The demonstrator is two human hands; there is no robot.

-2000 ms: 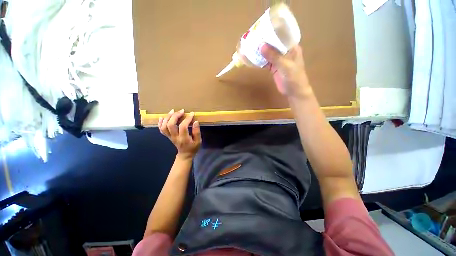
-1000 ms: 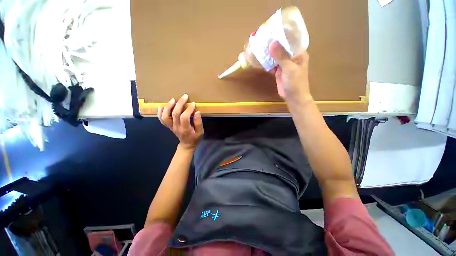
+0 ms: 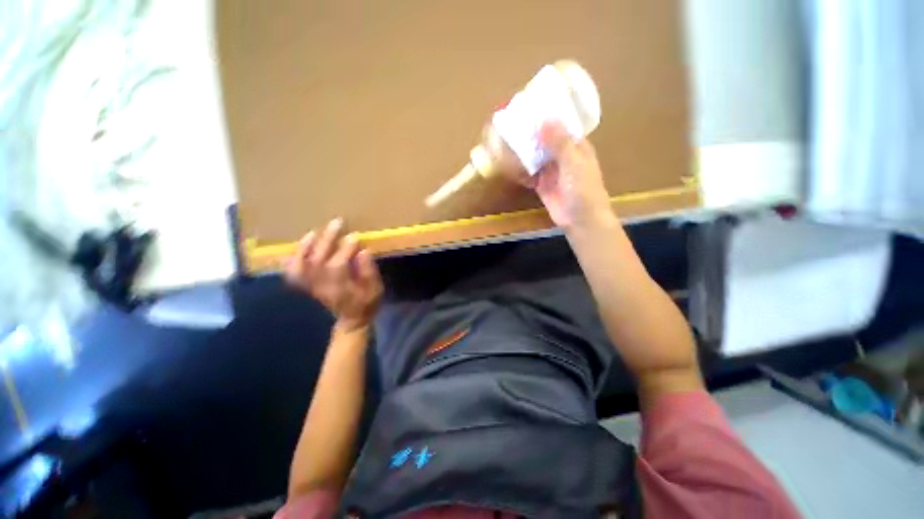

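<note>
The brown panel (image 3: 375, 112) lies flat on the worktable before me, with the yellow and wood-coloured edge guide (image 3: 456, 230) along its near side. My right hand (image 3: 569, 180) grips the glue bottle (image 3: 537, 120), tilted with its nozzle pointing down and left over the panel near the guide. Whether the nozzle tip touches the panel I cannot tell. My left hand (image 3: 337, 274) rests at the table edge, fingertips on the left part of the guide, fingers apart and holding nothing. The frame is blurred.
A white strip bundle (image 3: 91, 122) lies at the left with a dark tie (image 3: 111, 258). A stack of white sheets (image 3: 861, 112) stands at the far right. A low white-topped stack (image 3: 800, 284) is beside the table at right. A blue round thing (image 3: 859, 395) is lower right.
The view has shifted and tilted. The bottle in my right hand has come nearer to the edge guide. My left hand is still at the guide.
</note>
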